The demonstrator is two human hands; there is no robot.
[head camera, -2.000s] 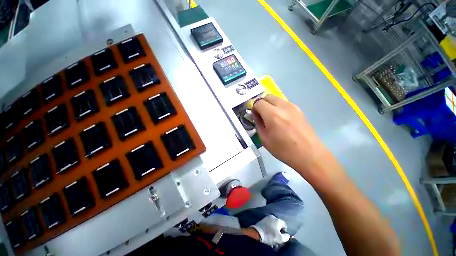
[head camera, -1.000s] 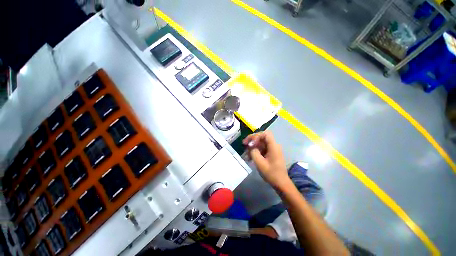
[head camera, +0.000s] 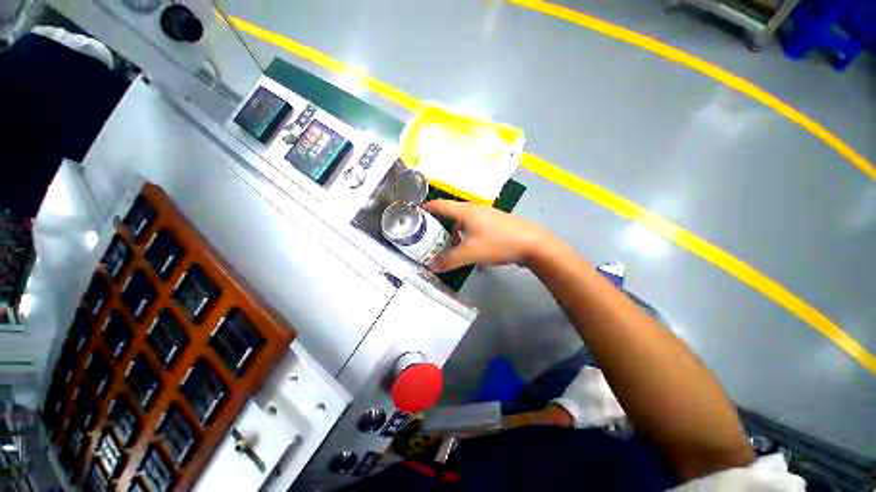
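Observation:
A small white can (head camera: 417, 240) with a round silver top stands in a recess beside the control panel. A second silver disc (head camera: 411, 185), like a lid, is just behind it. My bare right hand (head camera: 471, 235) reaches in from the right, with thumb and fingers around the can's side. My left hand (head camera: 588, 396), in a white glove, is low by my lap and partly covered by my right forearm. Its fingers cannot be made out. An orange-brown tray (head camera: 268, 352) with dark square parts in rows lies on the machine at left.
A red stop knob (head camera: 417, 387) stands up at the machine's front corner. A yellow bin (head camera: 461, 154) is behind the can. Two digital controllers (head camera: 318, 151) sit on the panel. A grey metal bar (head camera: 463, 418) lies near my body. A dark-clothed person (head camera: 53, 125) is at upper left.
My right hand was at the yellow bin and can, then apart from the can at its right; now it is around the can. The view has shifted, and the tray appears lower left.

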